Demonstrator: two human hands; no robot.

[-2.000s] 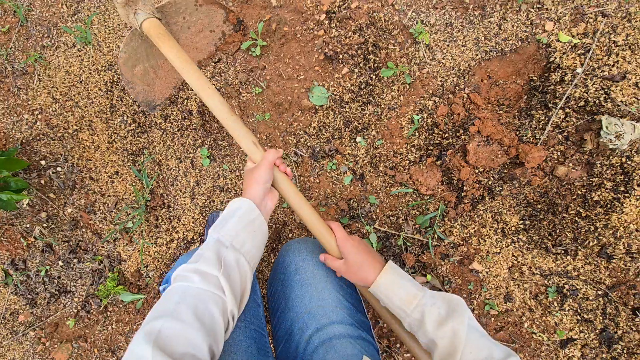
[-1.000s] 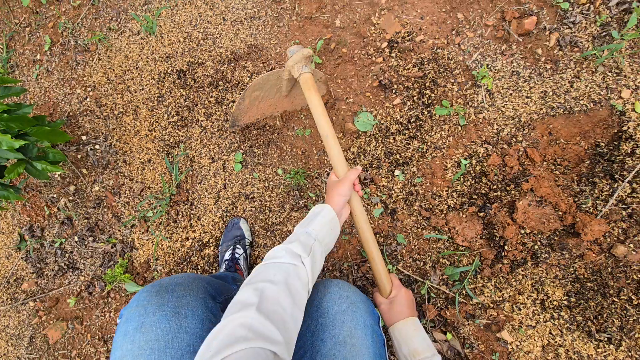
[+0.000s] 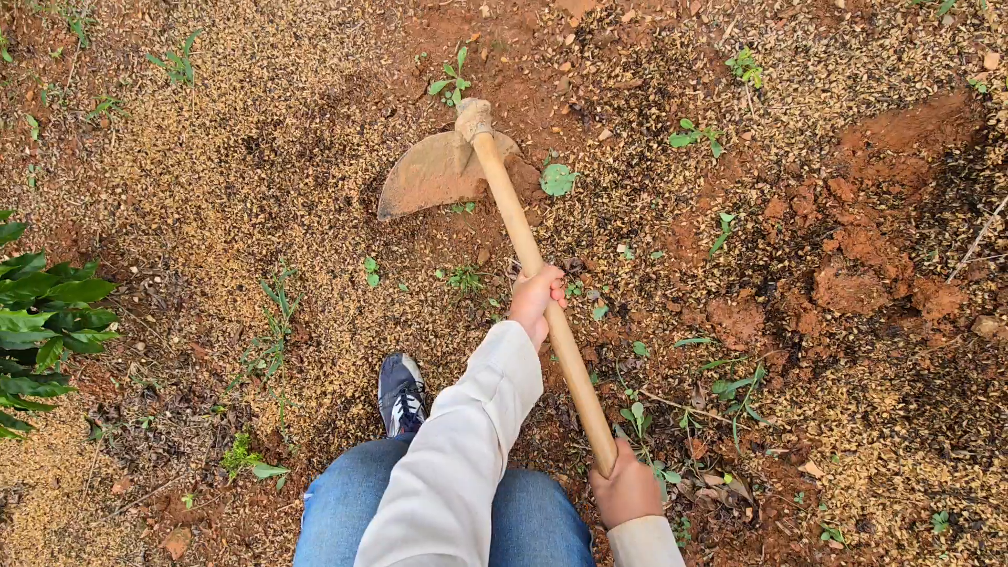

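Observation:
A hoe with a pale wooden handle (image 3: 581,386) slants from lower right to upper centre. Its broad, soil-stained metal blade (image 3: 431,175) rests at the ground, the right part of its edge against reddish soil. My left hand (image 3: 537,303) is closed around the middle of the handle. My right hand (image 3: 628,488) grips the handle near its lower end. A round-leaved green weed (image 3: 557,179) grows just right of the blade, and a leafy seedling (image 3: 452,82) stands beyond the hoe's head.
Husk-like litter covers much of the red soil. A shrub with glossy leaves (image 3: 51,315) reaches in from the left. My shoe (image 3: 402,394) is below the blade. Clods of red earth (image 3: 858,276) lie at the right, with small weeds (image 3: 272,331) scattered about.
Two seconds ago the blade was at the upper left, away from the round-leaved weed; now it is beside that weed. Both hands have stayed on the handle. The view has shifted.

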